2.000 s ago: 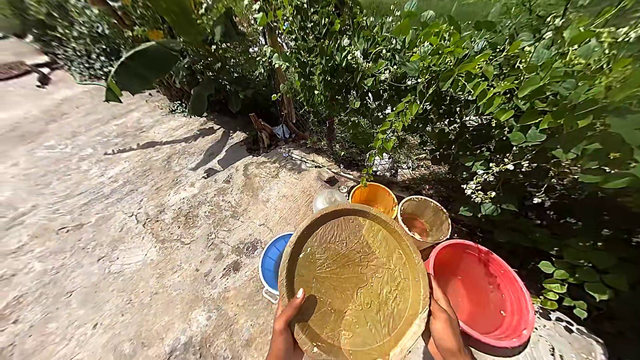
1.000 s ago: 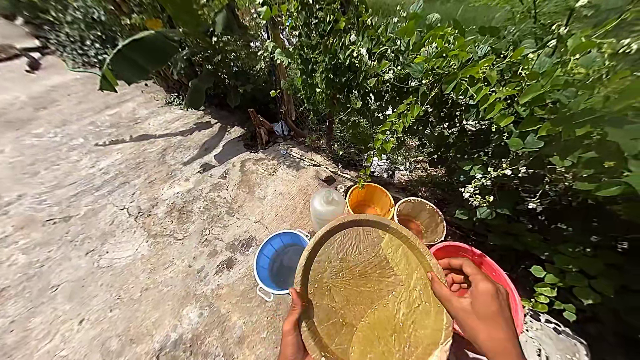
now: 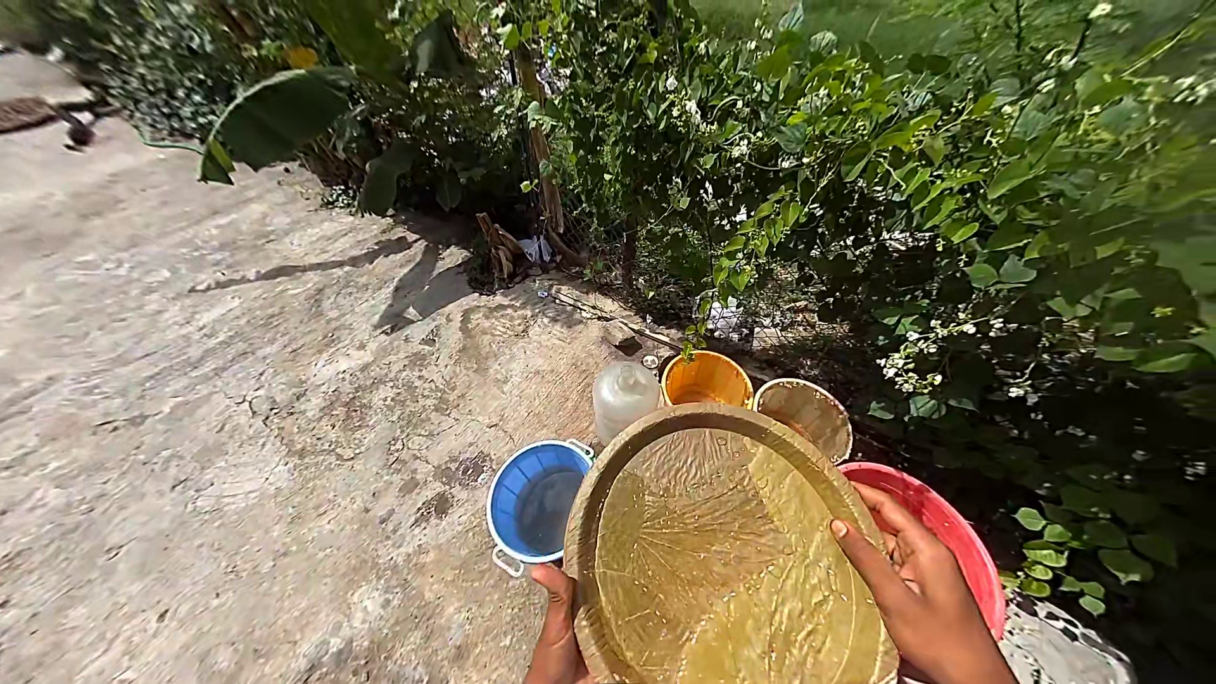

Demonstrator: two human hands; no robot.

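Note:
A large round yellow-brown basin, its inner surface wet and shiny, is held up between my two hands at the lower middle. My left hand grips its lower left rim, with the thumb on the near side. Around the right rim is my right hand, its thumb lying over the edge; its other fingers are partly hidden. Behind the basin's left edge stands a blue tub with white handles, and a red basin is partly covered at the right.
Beyond the held basin are a translucent plastic jug, an orange bucket and a pale bucket with brownish contents. Leafy vines border the rough concrete ground. A pale stone-like object lies at the lower right.
Two seconds ago my right hand was lower on the basin's rim; it now grips farther up the right side. More of the blue tub and the jug shows now.

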